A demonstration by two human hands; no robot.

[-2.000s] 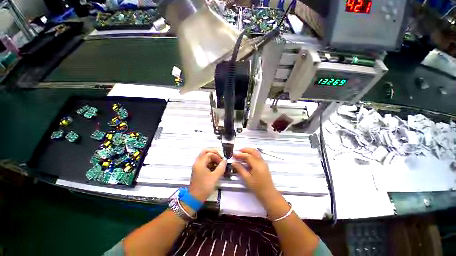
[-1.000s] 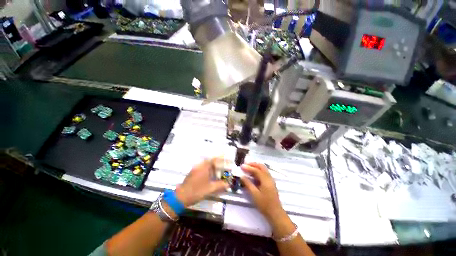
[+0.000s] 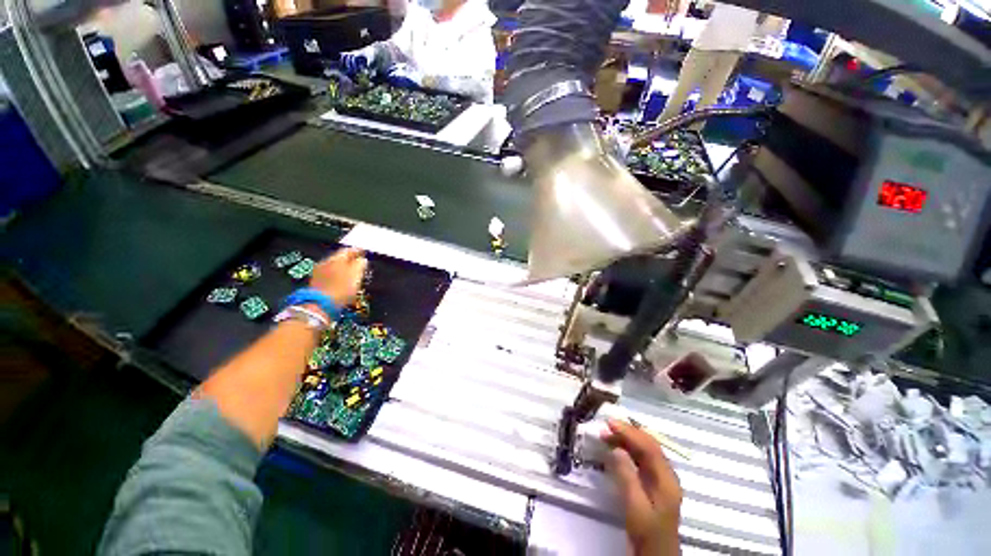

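Observation:
My left hand (image 3: 343, 278) is over the upper right part of the black tray (image 3: 174, 326), fingers pointing down at small boards; its fingertips are partly hidden. Green circuit boards with yellow parts (image 3: 346, 375) lie heaped below it, and a few lie apart at the tray's left. My right hand (image 3: 649, 478) is just right of the soldering iron head (image 3: 614, 364) and the dark fixture (image 3: 565, 440). A whitish patch shows between its fingertips and the fixture; I cannot tell whether it is a held white part.
The fume hood (image 3: 592, 206) hangs above the iron. A temperature controller (image 3: 924, 196) and a counter (image 3: 831, 315) stand at right, above heaped white parts (image 3: 891, 434). Small assemblies (image 3: 497, 234) lie on the green belt (image 3: 359, 168). A person in white (image 3: 446, 49) works behind it.
My left hand has left the fixture and moved left to the tray. My right hand stays beside the iron. The view has swung left and up, bringing the person behind the belt into view.

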